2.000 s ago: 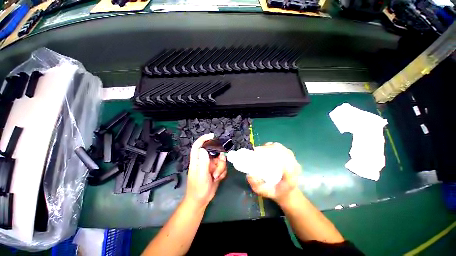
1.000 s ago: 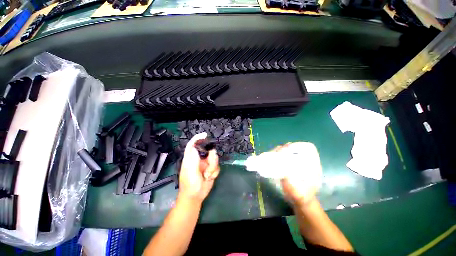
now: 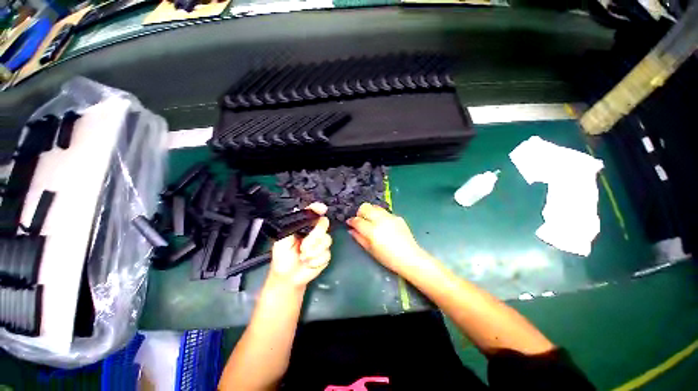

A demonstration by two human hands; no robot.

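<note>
My left hand (image 3: pixel 304 248) holds a black plastic housing (image 3: pixel 295 223) between thumb and fingers, left of centre. My right hand (image 3: pixel 376 233) is at the right front edge of the heap of small black pieces (image 3: pixel 337 187), fingertips bent together; whether it pinches a piece cannot be told. The translucent white squeeze bottle (image 3: pixel 476 189) lies on its side on the green bench. A loose pile of black housings (image 3: pixel 222 221) lies left of the heap.
A black tray (image 3: pixel 406 118) with slanted rows of black assemblies stands behind the heap. A crumpled white sheet (image 3: pixel 570 191) lies at right. A bagged white slab (image 3: pixel 69 206) with black housings is at left, above a blue crate (image 3: pixel 199 359).
The bottle has left my right hand and lies on the bench. My right hand has moved left to the heap. My left hand still holds the housing, now pointing left.
</note>
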